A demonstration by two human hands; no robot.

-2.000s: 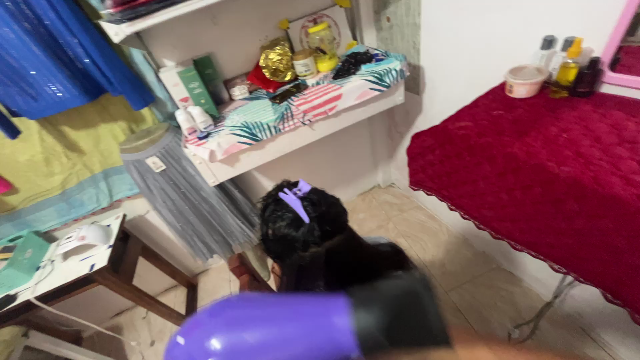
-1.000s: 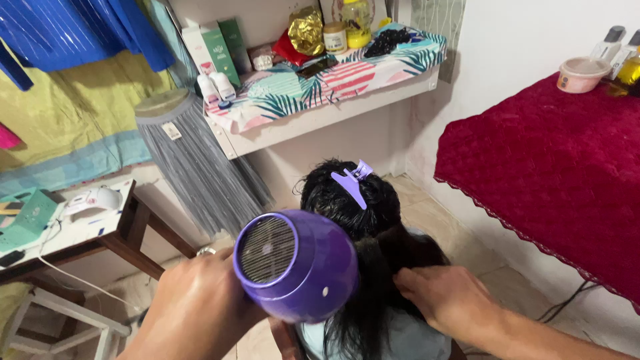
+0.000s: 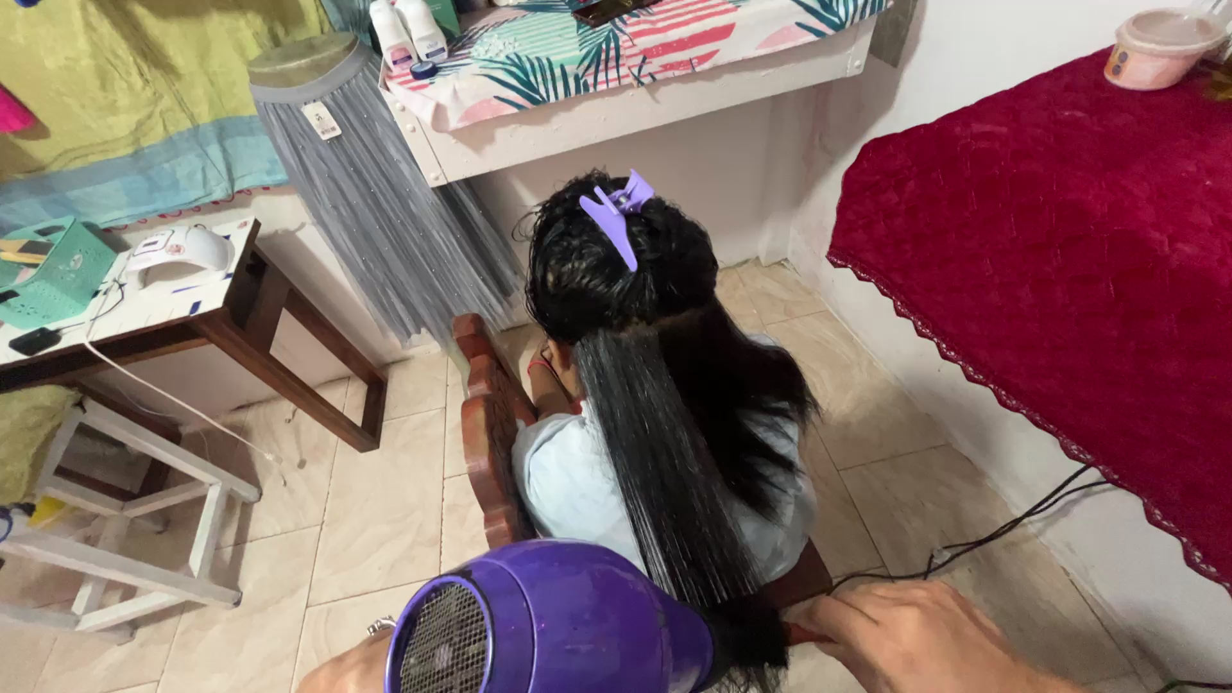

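Observation:
A purple hair dryer [image 3: 577, 616] fills the bottom middle, its black nozzle toward the ends of a seated person's long dark hair [image 3: 664, 462]. My left hand [image 3: 351, 669] is at the bottom edge beside the dryer, mostly cut off and hidden behind it; its grip cannot be seen fully. My right hand [image 3: 905, 630] is closed on a reddish handle [image 3: 804, 633] at the hair ends; what the handle belongs to is hidden by hair and nozzle. A lilac claw clip [image 3: 616, 217] holds up the hair on top of the person's head.
The person sits on a carved wooden chair [image 3: 486, 433]. A table with a red quilted cover [image 3: 1049, 231] stands right, a cloth-covered shelf [image 3: 626, 125] ahead. At left are a wooden table [image 3: 231, 279] and a white stool frame [image 3: 144, 568]. Black cables [image 3: 1011, 525] run near my right hand.
The dryer has moved lower, toward the hair ends. My right hand has moved down and away from the head, and the hair section between now hangs straight.

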